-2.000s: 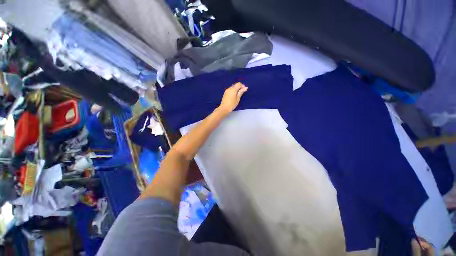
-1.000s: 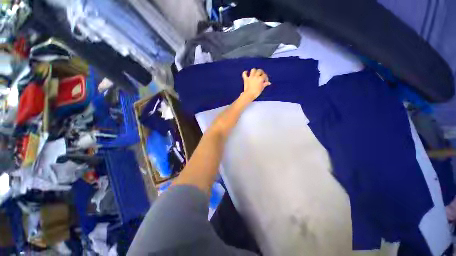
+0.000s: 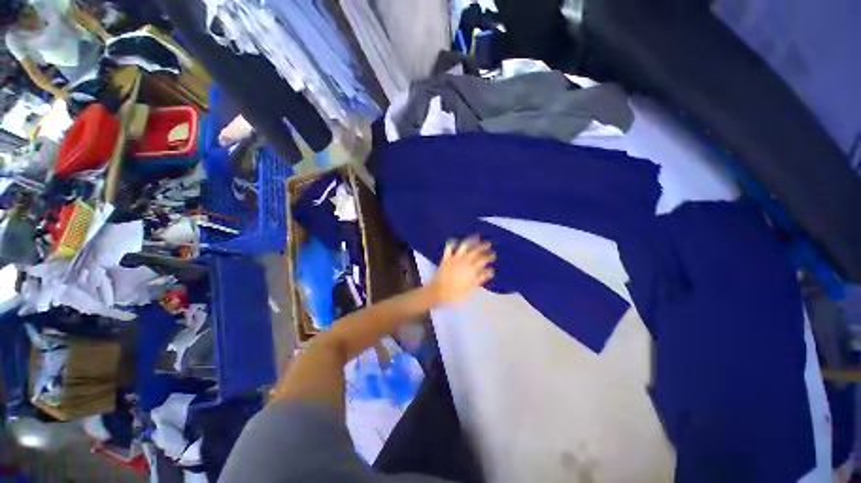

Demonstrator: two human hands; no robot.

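A long navy fabric piece (image 3: pixel 557 297) lies slantwise on the white table cover (image 3: pixel 529 387), its straight end towards the right. My left hand (image 3: pixel 464 269) is on its left part, fingers spread and slightly blurred; whether the fingers grip the cloth cannot be told. Behind it a navy layer of cut pieces (image 3: pixel 529 174) lies across the back of the table. A wide navy mass with stepped edges (image 3: pixel 732 330) covers the right side. My right hand is not in view.
A long dark padded bolster (image 3: pixel 736 113) runs behind the table at the upper right. Crumpled grey cloth (image 3: pixel 529 102) lies at the back edge. An open brown carton (image 3: pixel 295 274) with blue and white cloth stands left below the table. Red bins (image 3: pixel 90 141) and cloth heaps lie farther left.
My left hand has come from the back navy layer towards me, and a navy piece now lies slantwise over the white cover. The view has shifted left.
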